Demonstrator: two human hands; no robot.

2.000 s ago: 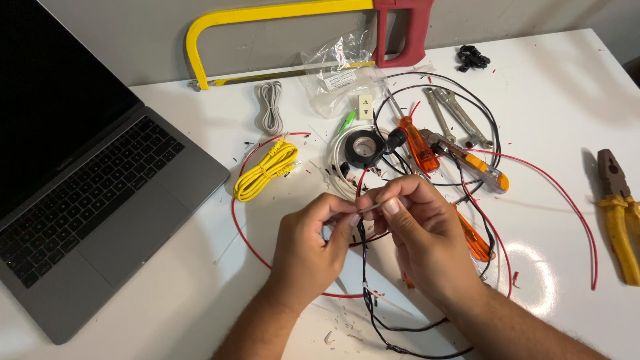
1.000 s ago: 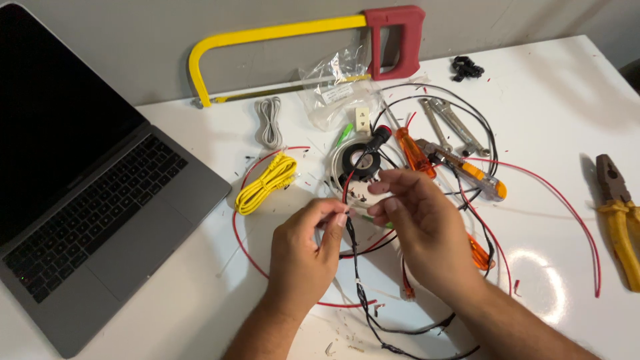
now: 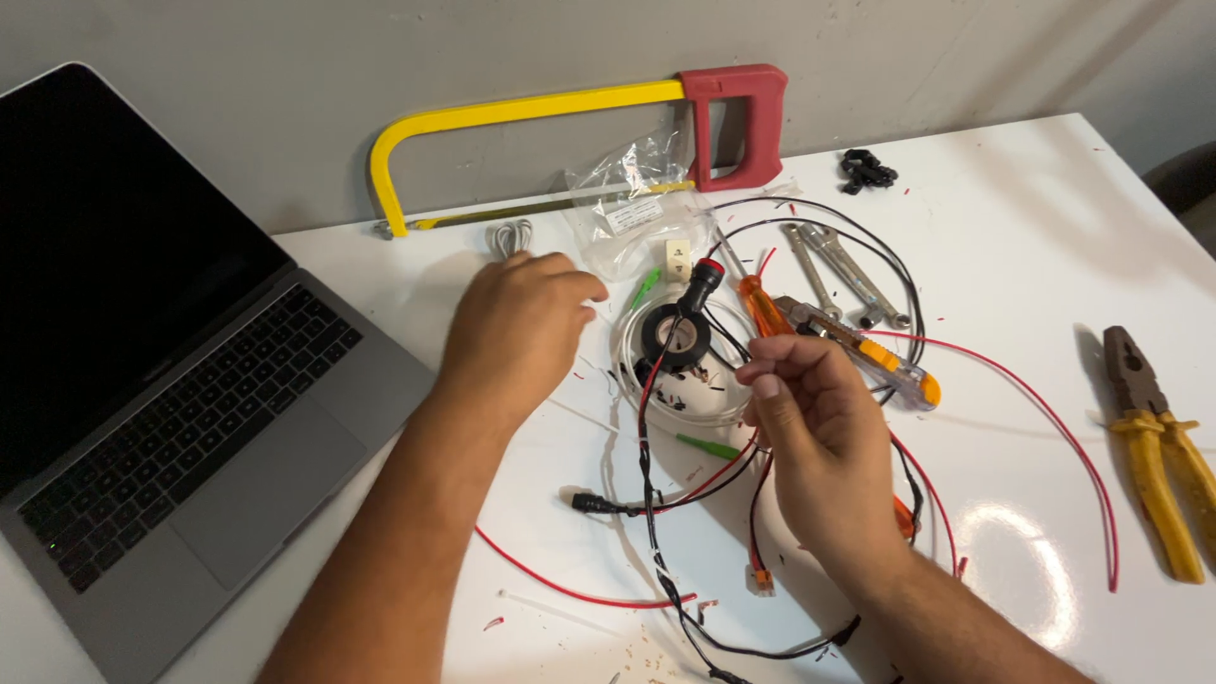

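Note:
My left hand (image 3: 521,337) is over the left part of the table, just in front of a coiled grey cable (image 3: 510,237); its palm side is hidden, so I cannot tell what it holds. Half curled, my right hand (image 3: 819,432) hovers over the wires below an orange-handled screwdriver (image 3: 762,306); whether something thin is between its fingertips is unclear. Between the hands lie a roll of black electrical tape (image 3: 675,337), a coil of white cable (image 3: 627,366) and a black-and-red wire harness (image 3: 647,465). A black connector (image 3: 596,503) ends one wire pair.
An open laptop (image 3: 275,456) stands at left. Behind are a yellow and red hacksaw (image 3: 532,110) and a clear plastic bag (image 3: 632,214). At right lie wrenches (image 3: 844,266), a utility knife (image 3: 869,353), yellow-handled pliers (image 3: 1151,456) and a red wire (image 3: 1054,413). Black scraps (image 3: 864,171) sit at the back.
My hands were close together at the black-and-red wires; they are now apart. The left hand has moved left and away from me, and hides the yellow cable bundle seen earlier.

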